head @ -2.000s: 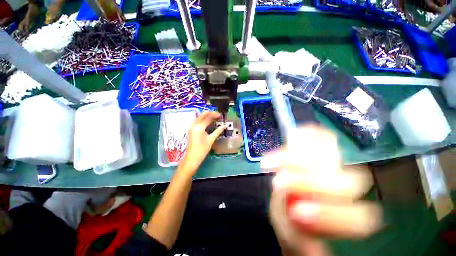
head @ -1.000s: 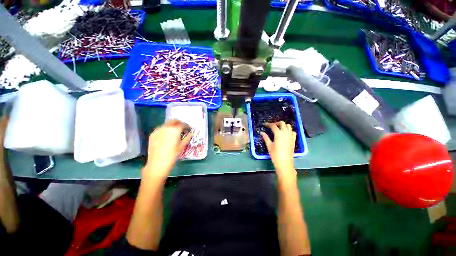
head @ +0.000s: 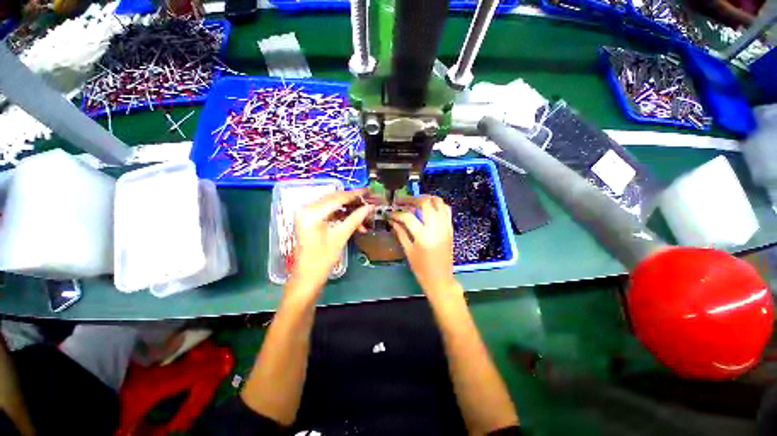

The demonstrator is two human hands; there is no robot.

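My left hand [head: 322, 232] and my right hand [head: 426, 236] meet at the silvery fixture [head: 381, 216] under the ram of the green hand press [head: 402, 136]. Fingertips of both hands are pinched at the fixture's two sides. A small reddish, thin piece shows at my left fingertips; it looks like a rod. What my right fingertips hold is too small to tell. The clear parts box [head: 278, 255] with red and white rods is partly behind my left hand. The small blue tray [head: 512, 247] of black fittings is right of my right hand.
The grey lever ends in a large red ball knob [head: 700, 312] at right. A large blue tray [head: 203, 153] of rods lies behind the clear box. Frosted boxes [head: 158, 223] stand left. A dark parts bag [head: 588, 157] and white container [head: 709, 204] lie right.
A second ago my left hand was at the clear box and my right in the small blue tray; both have moved inward to the fixture. Two seconds ago my right hand was by the lever.
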